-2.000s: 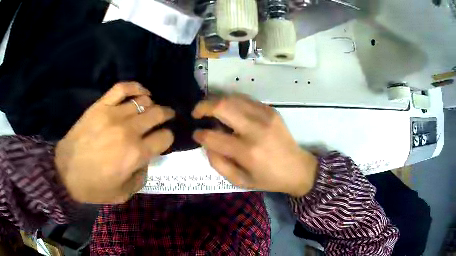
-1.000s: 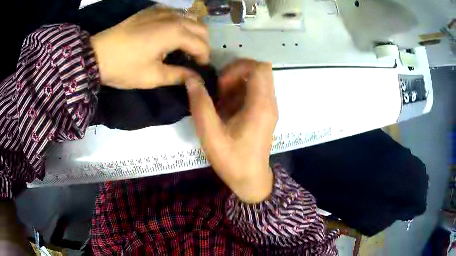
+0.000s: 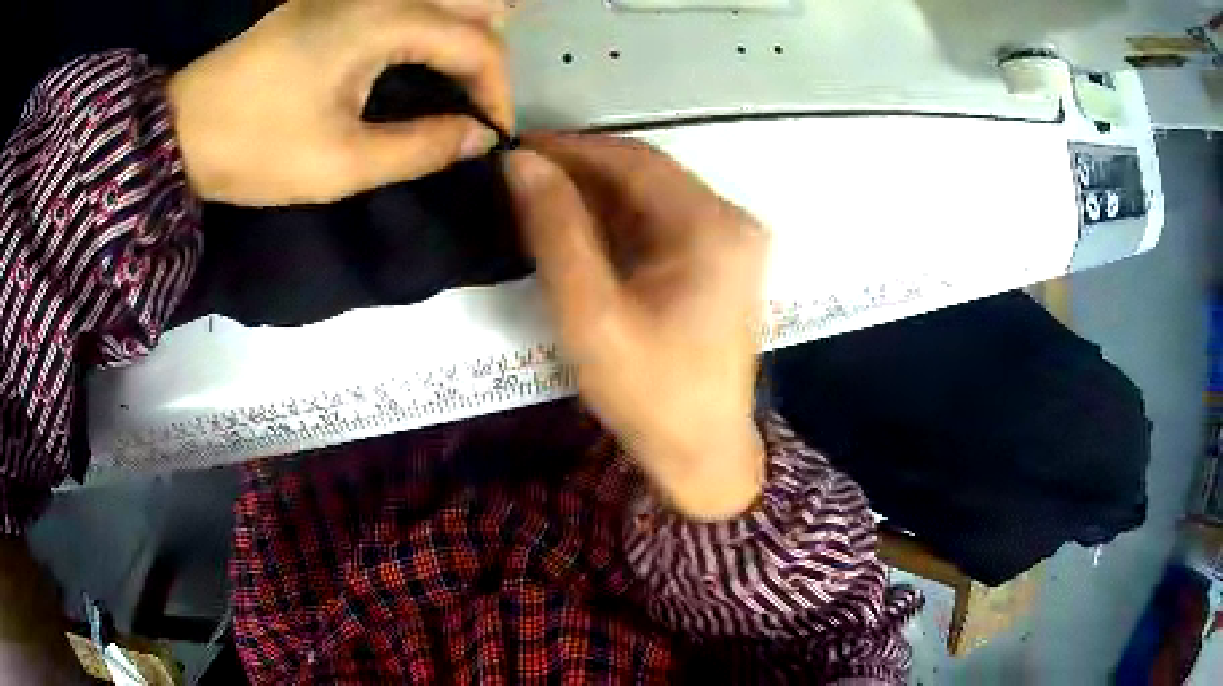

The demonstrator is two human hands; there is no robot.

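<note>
A black garment piece (image 3: pixel 362 255) lies on the white machine bed (image 3: pixel 912 201), mostly under and left of my hands. My left hand (image 3: pixel 349 107) pinches its edge between thumb and fingers at the upper left. My right hand (image 3: pixel 644 282) meets it there, with thumb and fingertips pinching the same small dark point of cloth. The fingertips of both hands nearly touch. The right fingers are partly blurred and hidden behind the thumb. The needle area is out of view.
A printed ruler (image 3: pixel 335 409) runs along the bed's front edge. A dark slit crosses the bed behind my right hand. A control panel (image 3: pixel 1111 184) is at the far right. A black cloth heap (image 3: pixel 979 429) hangs low at right by a wooden bar (image 3: pixel 990 612). A plaid apron (image 3: pixel 456 563) covers the lap.
Both hands have moved from working apart on the cloth to meeting at one pinched edge. The view has shifted, so the cream knobs have left the picture and the bed sits higher.
</note>
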